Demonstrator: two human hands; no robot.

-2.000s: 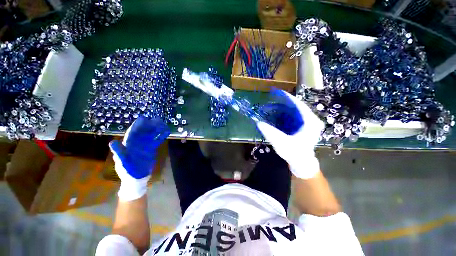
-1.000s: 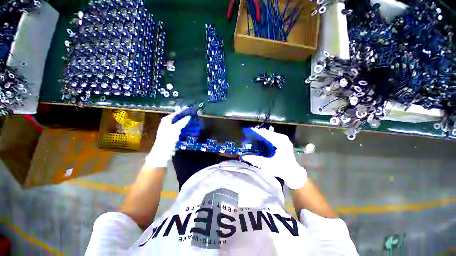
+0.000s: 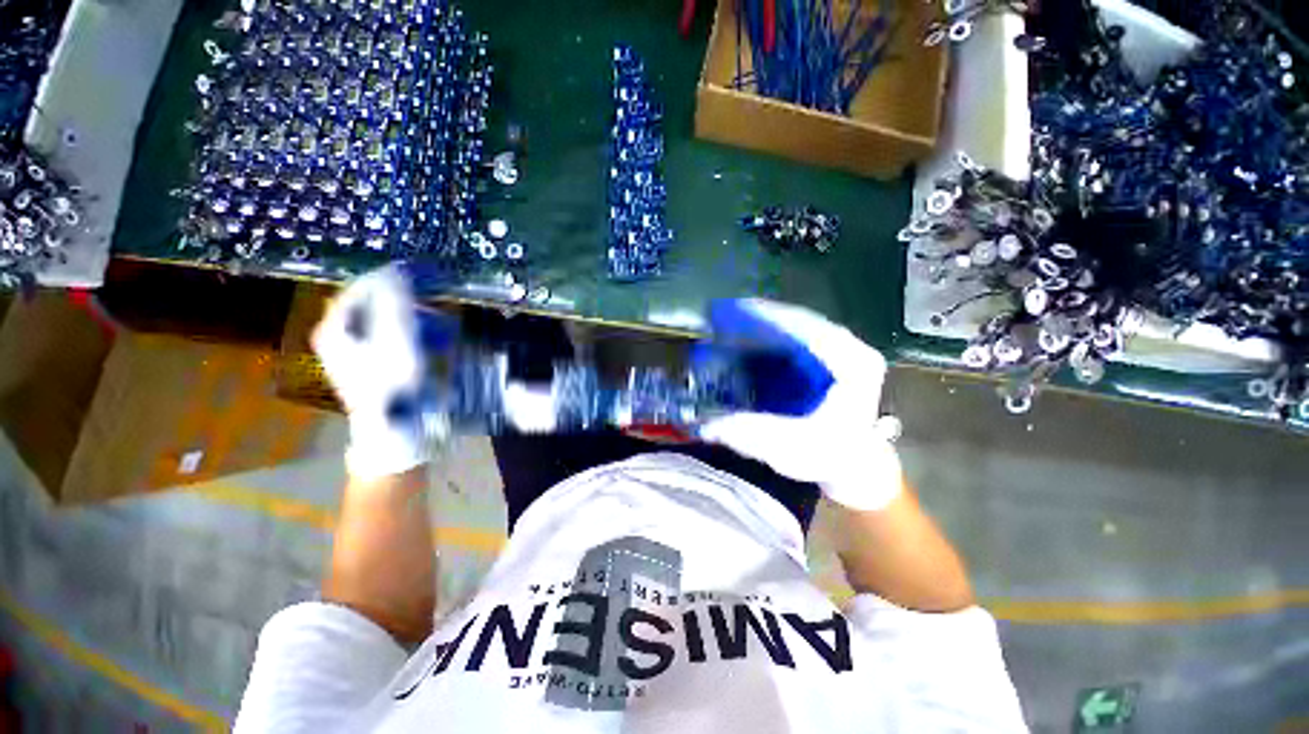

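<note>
My left hand (image 3: 385, 370), in a white glove with blue coating, is at the left end of a blurred blue-silver PCB strip (image 3: 574, 397) above my lap. My right hand (image 3: 782, 376), gloved the same way, grips the strip's right end. The left fingers are blurred, but they appear closed on the strip. Another PCB strip (image 3: 637, 179) lies upright in the view on the green bench. A small cluster of parts (image 3: 793, 227) lies to its right. The stack of panels (image 3: 338, 136) stands at the left.
The open carton (image 3: 818, 138) with thin blue sticks is at the upper right. Tangled wired boards (image 3: 1177, 187) with silvery discs lie in a white tray (image 3: 976, 108) at right. Another white tray (image 3: 108, 144) is at left. A large cardboard box (image 3: 187, 416) is below the bench.
Since one second ago, my left hand has moved left and outward, and the strip between my hands is now blurred. The bench view has shifted slightly. Earlier, my left hand was empty and open.
</note>
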